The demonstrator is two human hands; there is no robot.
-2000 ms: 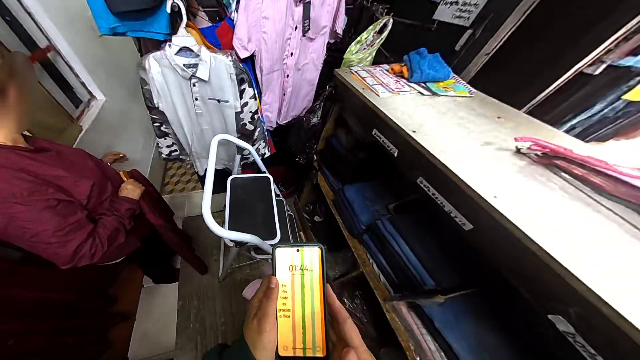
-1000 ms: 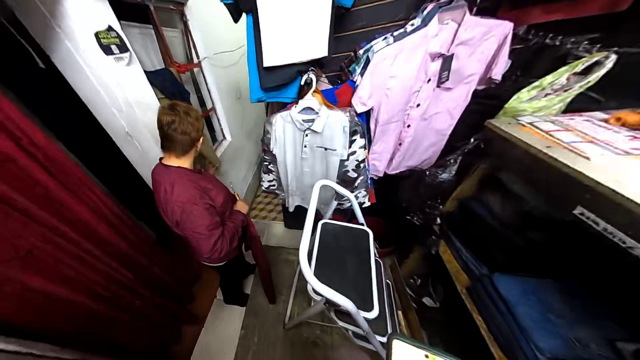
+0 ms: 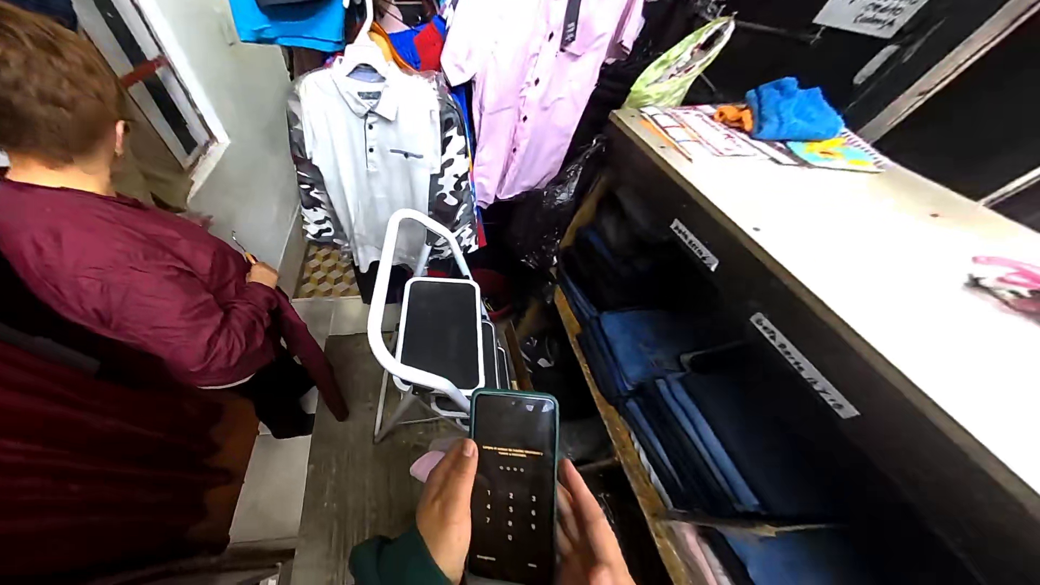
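Note:
A smartphone in a dark green case (image 3: 513, 487) is held upright at the bottom centre, its dark screen showing a number keypad. My left hand (image 3: 447, 508) grips its left edge, the thumb along the side; a dark green sleeve covers the wrist. My right hand (image 3: 589, 528) is against the phone's right edge, with its fingers partly hidden behind the phone. Just beyond the phone stands a folding step stool (image 3: 443, 333) with a white tubular frame and black treads.
A person in a maroon jacket (image 3: 162, 284) stands at the left. White and pink shirts (image 3: 378, 154) hang ahead. At the right, a counter (image 3: 853, 219) bears a blue cloth (image 3: 792, 110) and papers, with folded jeans (image 3: 691, 406) on shelves below. A maroon curtain (image 3: 106, 479) hangs lower left.
The phone's screen has gone from a bright striped lock screen two seconds ago to a dark keypad. The phone and both hands are fully back in view after the view swung left and returned.

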